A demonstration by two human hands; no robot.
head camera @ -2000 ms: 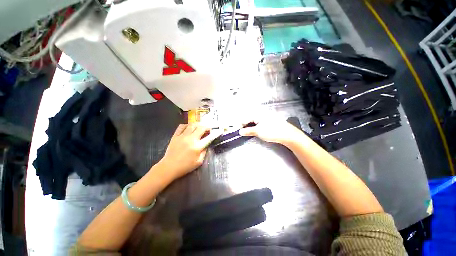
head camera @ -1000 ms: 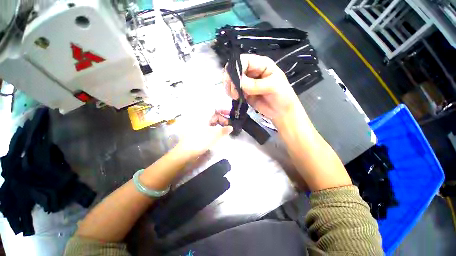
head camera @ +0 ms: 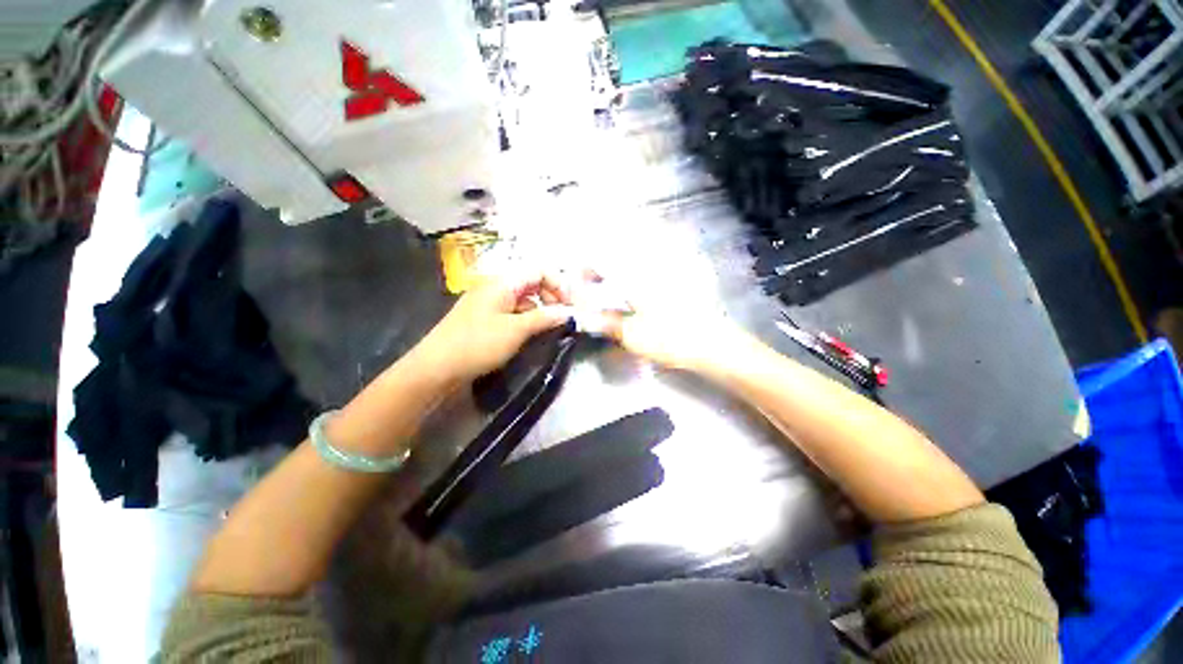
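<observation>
A black zipper (head camera: 500,435) with a thin pale line hangs from my fingers toward the lower left, over the table. My left hand (head camera: 500,324) and my right hand (head camera: 636,331) pinch its upper end together, just in front of the needle area. A darker fabric part shows beside it under my left hand. Glare hides the fingertips and the presser foot. The white sewing machine head (head camera: 376,104) stands above, with a yellow plate (head camera: 462,261) below it. Black fabric strips (head camera: 577,480) lie nearest me.
Black cut pieces (head camera: 182,350) are heaped at left. A zipper pile (head camera: 843,156) lies at the right back. Snips with red and black handles (head camera: 837,353) lie on the grey table (head camera: 960,376). A blue bin (head camera: 1142,519) with black pieces stands at lower right.
The zipper I held up by the pile now slants down toward me. Both hands have come together near the needle area. The snips now show on the table. The camera view has shifted.
</observation>
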